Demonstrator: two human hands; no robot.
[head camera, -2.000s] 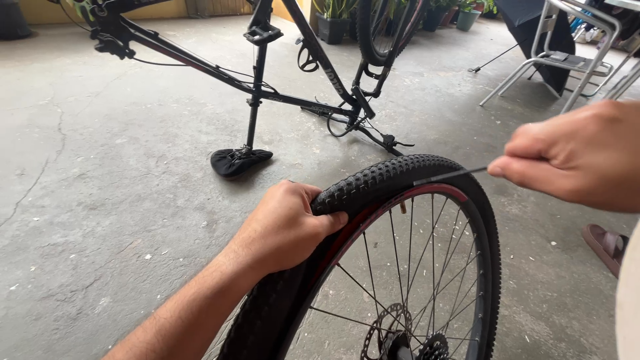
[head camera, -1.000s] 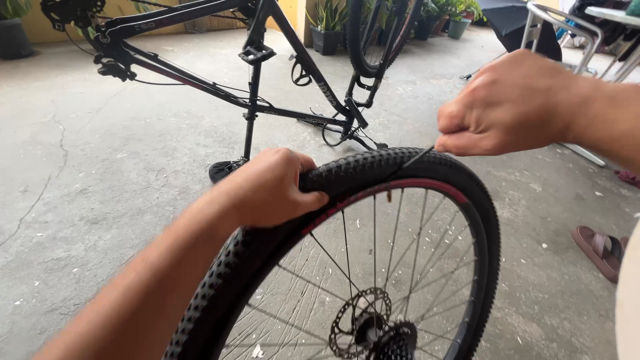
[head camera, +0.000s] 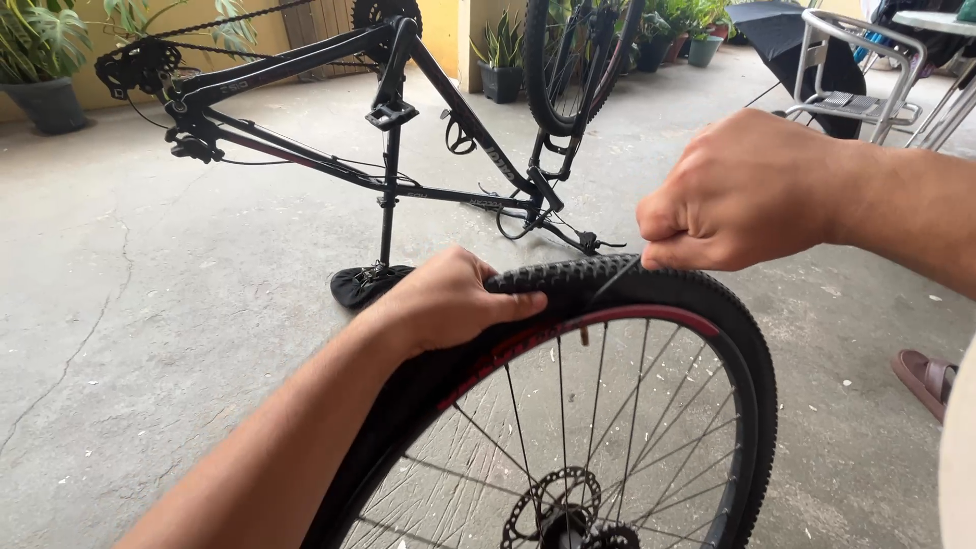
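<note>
A bicycle wheel stands upright in front of me, with a knobbly black tire (head camera: 751, 366) on a black and red rim (head camera: 671, 313). My left hand (head camera: 457, 301) grips the tire at its upper left, thumb on the sidewall. In my right hand (head camera: 740, 198), closed in a fist above the top of the tire, is a thin dark lever-like tool (head camera: 618, 278); its lower end reaches the gap between tire and rim, and that tip is hidden. Just below the rim the valve stem (head camera: 585, 335) shows. A disc brake rotor (head camera: 549, 488) and a sprocket cassette (head camera: 610, 537) sit at the hub.
Beyond the wheel a bicycle frame (head camera: 450, 84) stands upside down on its saddle (head camera: 366, 286) and handlebar (head camera: 587, 242). Potted plants (head camera: 501, 80) line the wall. A metal chair (head camera: 862, 103) and a dark umbrella (head camera: 770, 38) are at back right. A sandal (head camera: 923, 377) is at the right.
The tool's shaft stands steeper against the tire than two seconds ago, and my right fist is closer to the tread. My left hand keeps its hold on the tire. The view has shifted.
</note>
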